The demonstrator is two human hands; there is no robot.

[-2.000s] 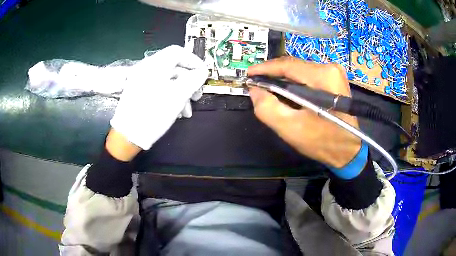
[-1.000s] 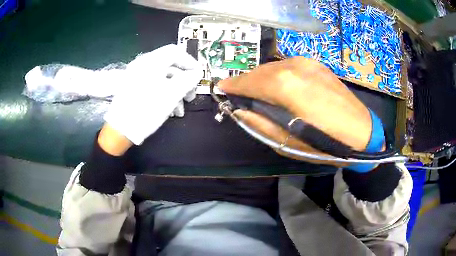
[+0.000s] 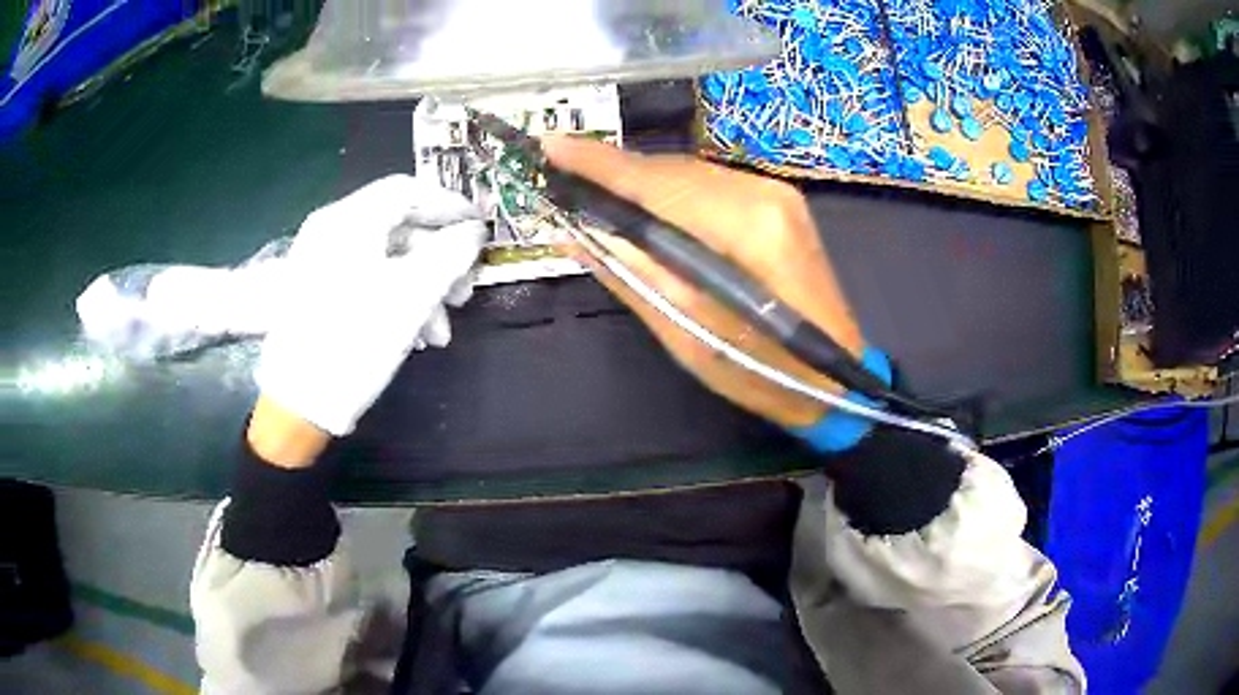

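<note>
The open white power-strip housing [image 3: 533, 269] lies on the black mat below the hood. A green circuit board [image 3: 518, 198] shows inside it, partly covered. My right hand [image 3: 720, 272], bare with a blue wrist band, holds the black soldering iron [image 3: 679, 251]; its tip is over the housing's far left part. A whitish feed tube [image 3: 707, 340] runs along the iron. My gloved left hand [image 3: 367, 292] is at the housing's near left corner, fingers bent on its edge; the fingertips' hold is partly hidden. The bagged white power cord [image 3: 170, 310] lies to the left.
A clear fume hood [image 3: 530, 48] with bright glare hangs just beyond the housing. A shallow cardboard tray [image 3: 951, 189] heaped with blue discs stands at the far right. A blue bin or bag [image 3: 1125, 530] is below the bench at right. Blue material [image 3: 82, 48] shows far left.
The iron's tip has moved from the housing's near edge to its far left part. The view has shifted, so the housing and left hand appear lower and further left, and more of the hood shows.
</note>
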